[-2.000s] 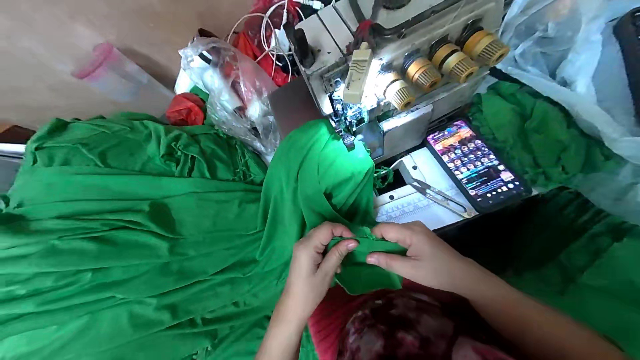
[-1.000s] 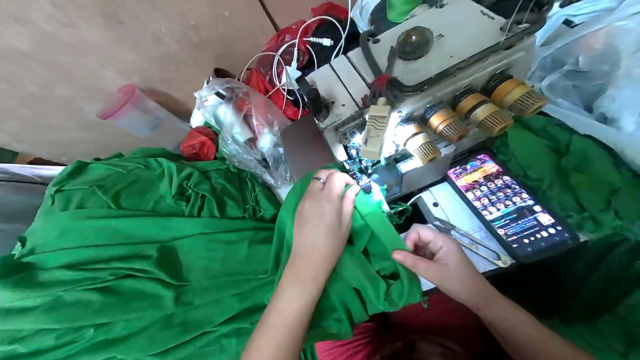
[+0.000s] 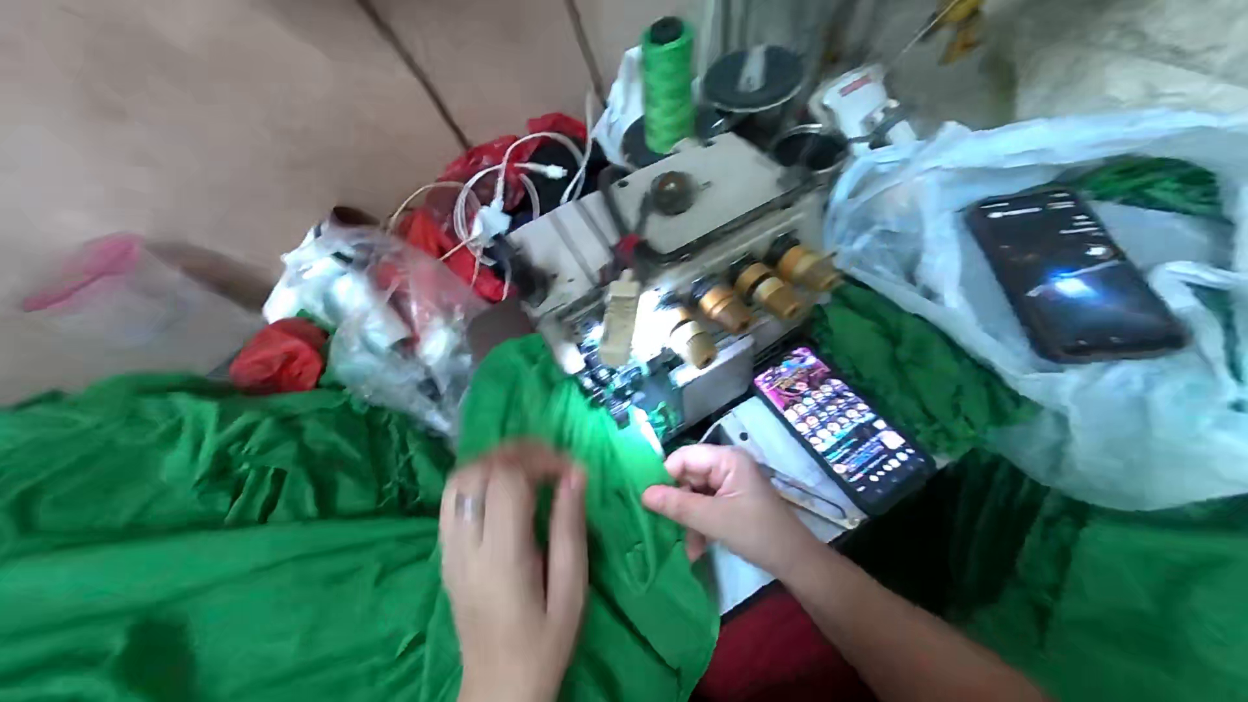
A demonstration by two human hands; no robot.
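Observation:
Green fabric (image 3: 624, 546) runs from under the presser foot area of an overlock sewing machine (image 3: 702, 214) toward me and spreads far to the left. My left hand (image 3: 517, 546), with a ring on one finger, is over the fabric, its fingertips blurred; whether it grips any cloth cannot be told. On the right edge of the cloth, near the machine's lit needle area, my right hand (image 3: 726, 497) has thumb and forefinger closed together at the fabric edge. A pair of metal tweezers (image 3: 804, 492) lies on the white machine bed, partly behind my right hand.
One lit phone (image 3: 843, 429) lies right of the bed; another phone (image 3: 1072, 273) rests on a white plastic bag (image 3: 1102, 429). A green thread cone (image 3: 668, 88) stands behind the machine. White cables (image 3: 497, 214) and a clear plastic bag (image 3: 390, 312) are at its left.
My left hand has drawn back from the needle area toward me. My right hand remains by the fabric's right edge. The view has shifted, showing more behind and right of the machine.

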